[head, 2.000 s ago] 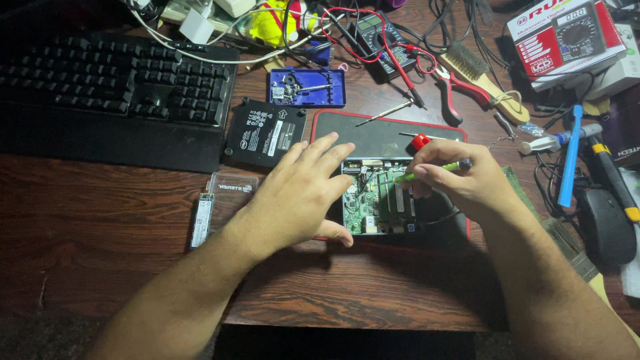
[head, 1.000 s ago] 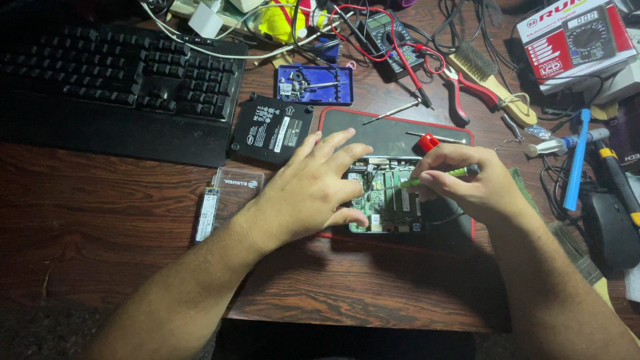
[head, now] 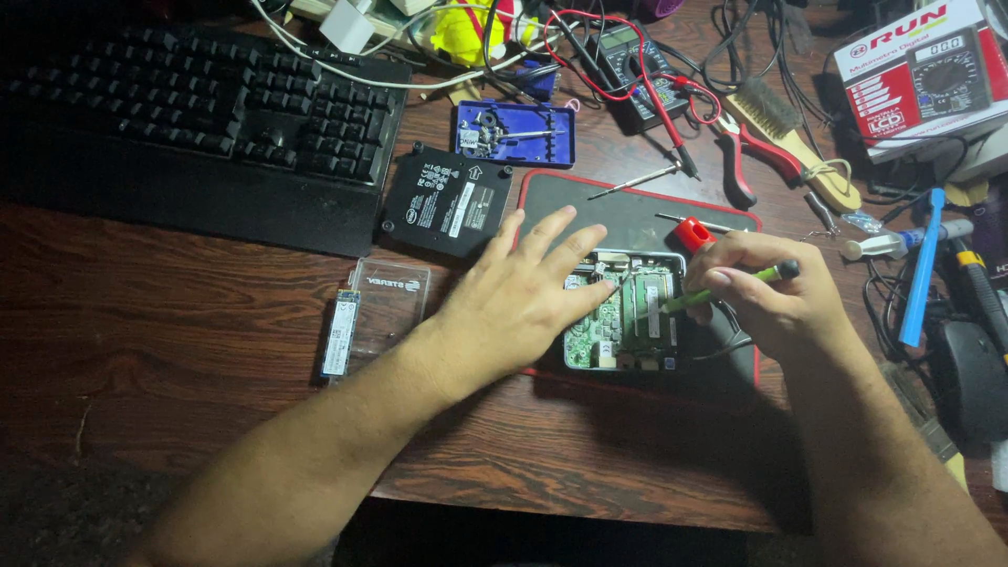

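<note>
A mini PC with its circuit board (head: 610, 331) exposed lies on a red-edged dark mat (head: 543, 197). My left hand (head: 524, 295) is spread over its left side, the thumb reaching across the board, its fingers apart. In my right hand (head: 768, 287) is a slim green tool with a dark end (head: 693, 299), its tip at the memory modules (head: 652, 311) on the board's right side. A red object (head: 694, 233) touches or sits just behind the right fingers; how it is held I cannot tell. The black bottom cover (head: 446, 201) lies up and left of the mini PC.
An M.2 drive (head: 340, 333) rests by a clear plastic case (head: 394, 303) at left, below a black keyboard (head: 236, 118). Behind are a blue tray of screws (head: 551, 134), a screwdriver (head: 636, 179), a multimeter (head: 634, 71) and red-handled pliers (head: 739, 173). A blue plastic tool (head: 921, 268) lies right.
My left hand stays over the mini PC, its thumb now farther over the board. The green tool remains in my right hand at the memory modules.
</note>
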